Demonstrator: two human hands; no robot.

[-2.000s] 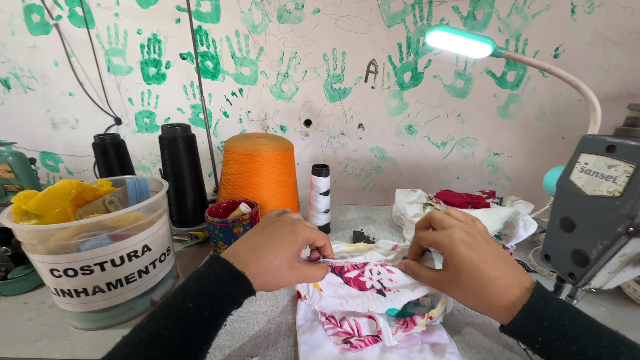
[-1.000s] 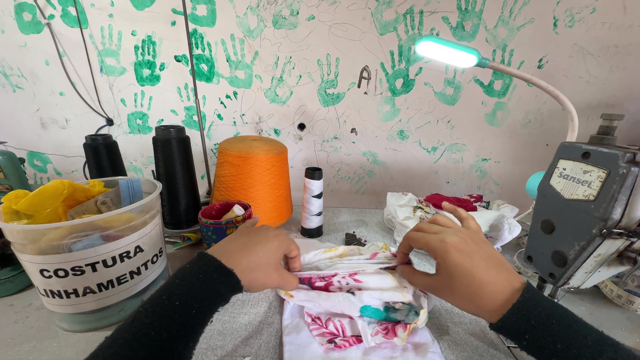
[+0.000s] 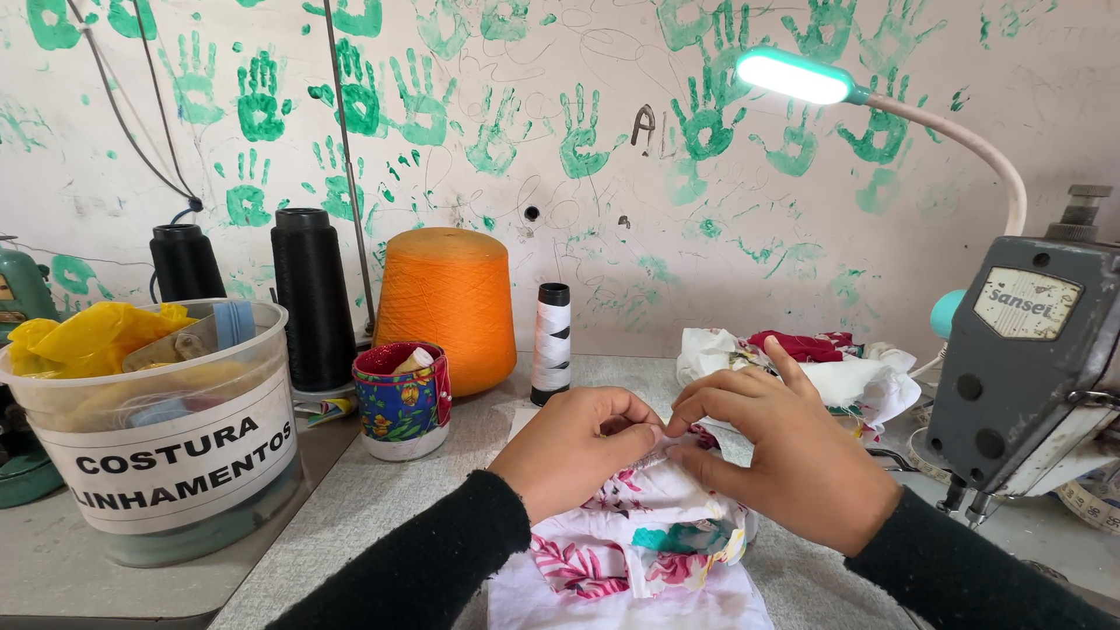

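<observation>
A white fabric piece with a pink, teal and yellow floral print (image 3: 647, 534) lies gathered over plain white cloth (image 3: 630, 608) at the lower middle. My left hand (image 3: 582, 451) pinches the upper edge of the printed fabric between thumb and fingers. Close beside it, my right hand (image 3: 779, 446) is at the same edge, thumb on the cloth, its index fingertip near the left fingertips and another finger raised. The fingers cover part of the edge, so whether the right hand grips the cloth cannot be told.
Left stand a labelled plastic tub (image 3: 157, 437), black thread cones (image 3: 311, 297), an orange thread cone (image 3: 446, 306) and a fabric-covered cup (image 3: 401, 402). A white thread spool (image 3: 551, 346) stands behind my hands. Right are crumpled fabrics (image 3: 814, 367), a Sansei sewing machine (image 3: 1024, 350) and a lit lamp (image 3: 796, 74).
My hands have come together at the fabric's upper edge; one second ago they were apart on either side of it. The printed fabric has bunched differently under them.
</observation>
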